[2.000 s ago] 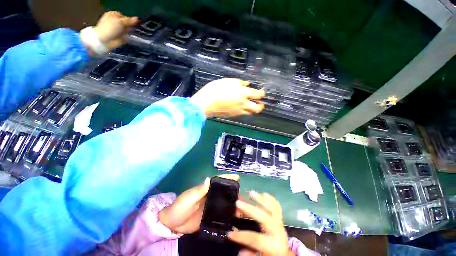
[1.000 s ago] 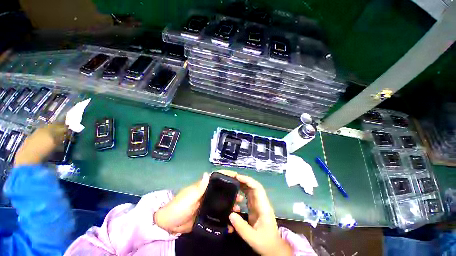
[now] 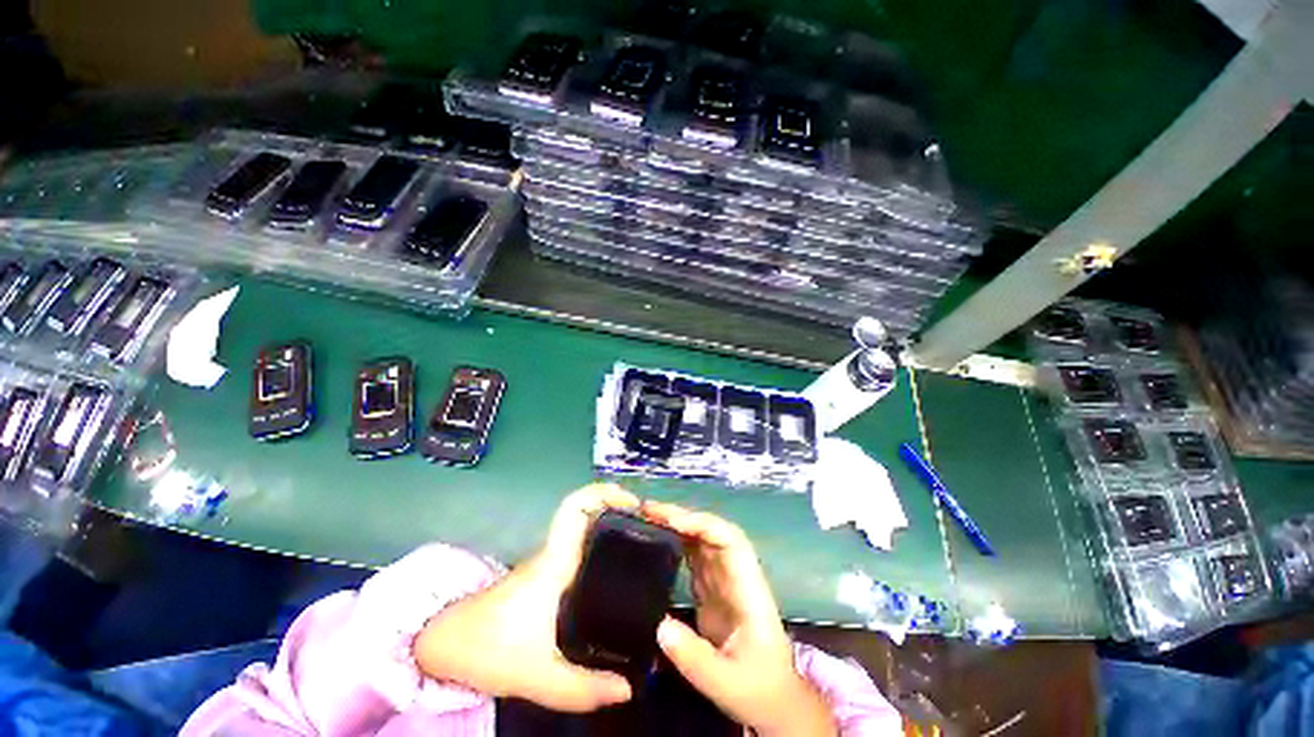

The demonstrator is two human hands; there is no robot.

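A black mobile phone (image 3: 623,588) is held between both hands at the bottom centre, its dark face towards me. My left hand (image 3: 526,619) wraps its left side, with the thumb across its lower end. My right hand (image 3: 728,619) holds its right side, fingers at the top edge and thumb near the lower right. Both hands are bare, with pink sleeves. A small parts tray (image 3: 613,464) with black window frames in a row stands just beyond the hands; one frame lies tilted over the others at its left.
Three phones (image 3: 382,408) lie on the green mat (image 3: 533,346) at left. Phone trays (image 3: 468,281) and stacked trays (image 3: 894,288) stand behind. A white bottle (image 3: 850,386), cloth (image 3: 856,494), blue pen (image 3: 947,500) and right-hand trays (image 3: 1153,622) are at right. Film scraps (image 3: 894,605) lie near the edge.
The blue-sleeved arms of another person have left the view. Three phones now show on the mat. My left thumb has moved across the held phone's lower end.
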